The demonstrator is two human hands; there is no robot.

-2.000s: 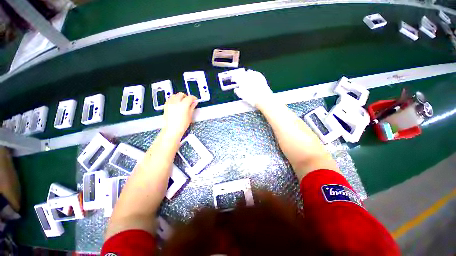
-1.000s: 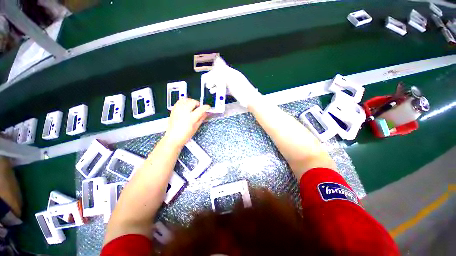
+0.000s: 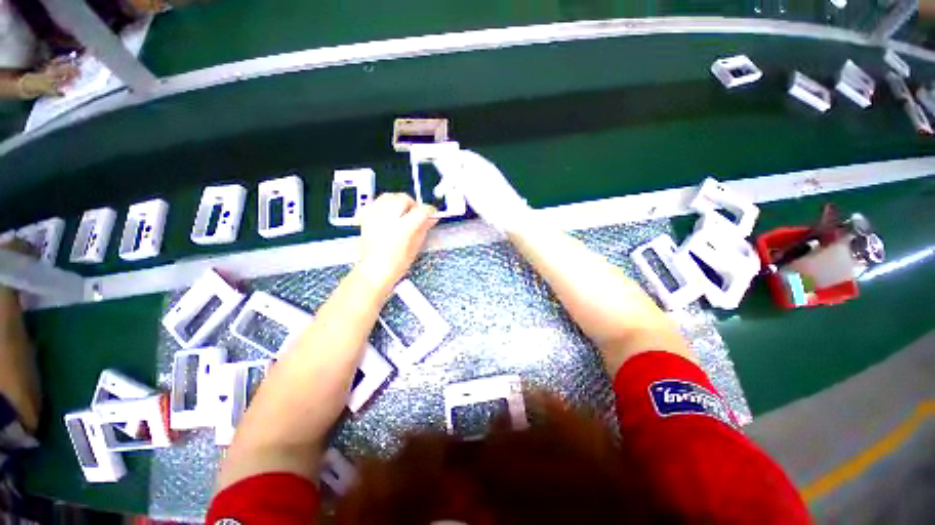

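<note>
A white rectangular housing [image 3: 419, 176] with a window is between my hands at the near edge of the green belt. My right hand [image 3: 484, 192], in a white glove, grips its right side, with fingers over the window. My left hand [image 3: 393, 234], bare, has its fingertips closed at the housing's lower left edge; the exact contact is partly hidden. A beige housing [image 3: 420, 133] lies on the belt just beyond. Another white housing [image 3: 352, 197] lies on the belt left of my left hand.
More white housings [image 3: 218, 214] line the belt at left. Loose ones [image 3: 198, 386] lie on bubble wrap [image 3: 482, 292] and beside it. A pile [image 3: 718, 256] sits near a red tray [image 3: 828, 294] with a bottle [image 3: 866, 246]. A person's hand [image 3: 49, 79] shows at upper left.
My right hand has moved left from one housing to the housing at my left hand. The housings and the beige one on the belt have shifted left. A person's hand has appeared at upper left.
</note>
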